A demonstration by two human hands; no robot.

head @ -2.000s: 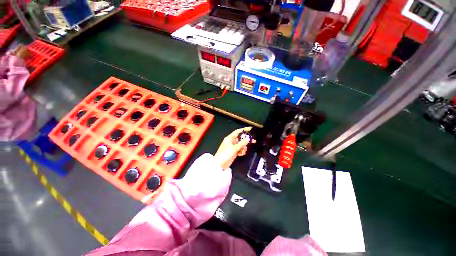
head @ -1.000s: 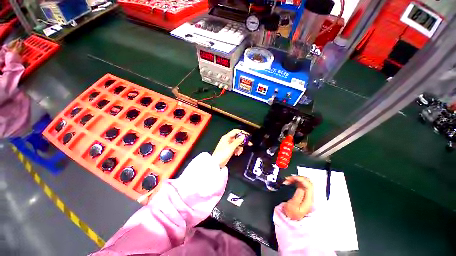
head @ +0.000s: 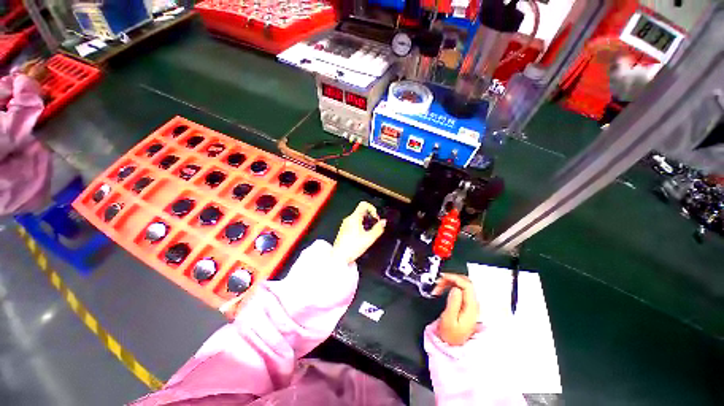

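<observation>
My left hand (head: 360, 233) holds a small dark round watch unit (head: 369, 221) between thumb and fingers, just left of the clamp fixture. The toggle clamp fixture (head: 414, 266) has a silver-white nest at its front and a red ribbed clamp handle (head: 446, 235) tilted above it. My right hand (head: 457, 309) is at the front right of the nest with fingers curled; whether it touches or holds anything is unclear. The orange compartment tray (head: 222, 302) on the left holds several round watches.
A small white label (head: 371, 311) lies before the fixture. A paper sheet (head: 520, 341) with a pen (head: 514, 285) is at right. A power supply (head: 343, 107) and blue control box (head: 429, 133) stand behind. A slanting metal post (head: 571, 186) rises right. Another person's pink sleeve (head: 24, 151) shows far left.
My right hand came into view at the fixture's front and has moved slightly left. My left hand has shifted a little left with the watch unit, which now looks darker.
</observation>
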